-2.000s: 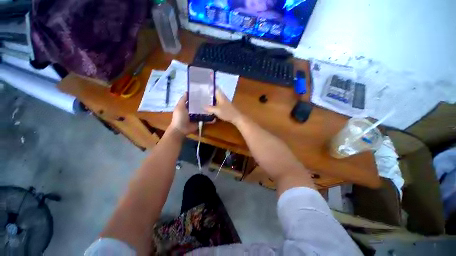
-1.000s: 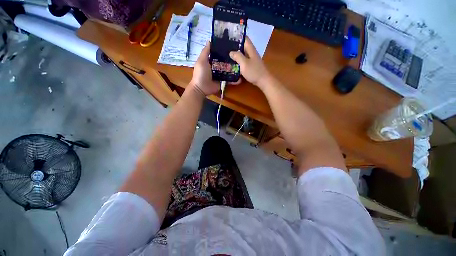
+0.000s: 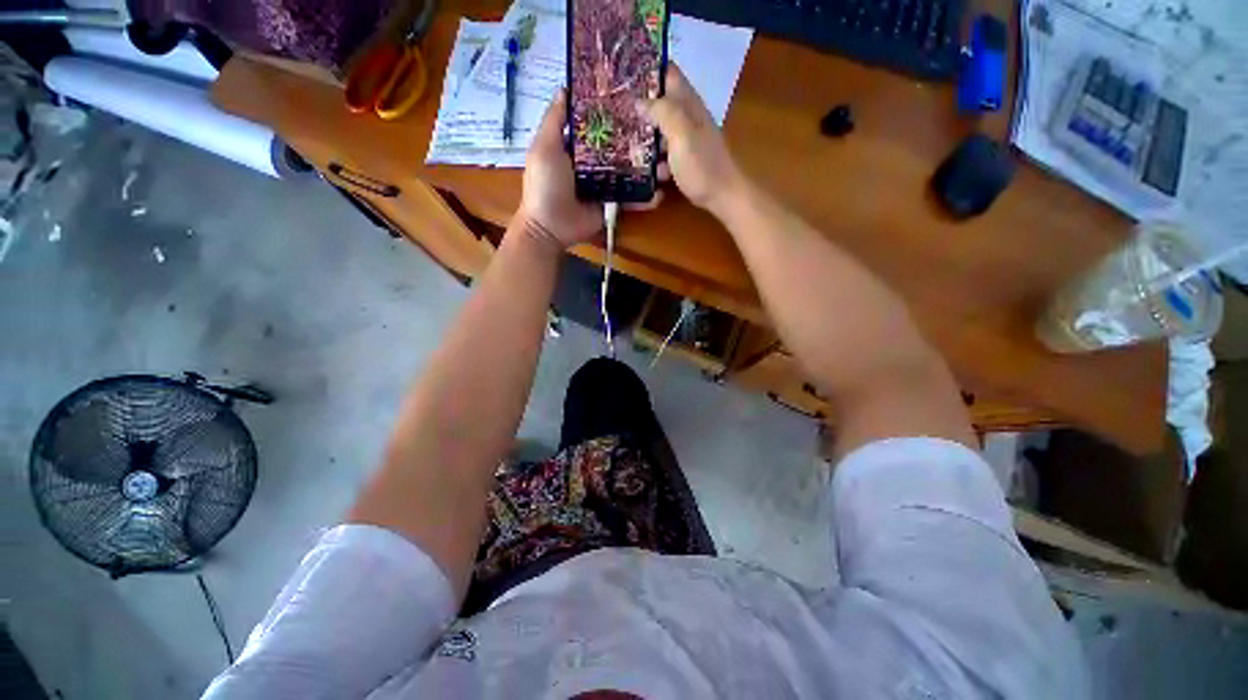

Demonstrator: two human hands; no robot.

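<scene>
A black smartphone [image 3: 616, 96] is held upright over the front edge of the desk, its upper end cut off by the top of the picture. Its lit screen shows a reddish-brown picture with some green. My left hand [image 3: 559, 185] grips its left side and lower end. My right hand [image 3: 691, 137] is at its right side, the thumb at the screen; its fingers behind the phone are hidden. A white charging cable [image 3: 608, 280] hangs from the lower end. White papers [image 3: 472, 116] with a pen [image 3: 511, 89] lie behind and left of the phone.
The orange-brown desk [image 3: 821, 205] holds orange-handled scissors [image 3: 387, 79], a keyboard [image 3: 876, 30], a blue object [image 3: 983, 64], a black mouse [image 3: 972, 175], a calculator [image 3: 1115, 123] and a clear plastic container [image 3: 1136, 290]. A floor fan [image 3: 143, 473] and white rolls [image 3: 164, 116] are at left.
The view has tilted down and shifted, so the monitor and bottle are out of view and the phone is nearer the top edge. The screen went from pale to a dark picture, then reddish-brown.
</scene>
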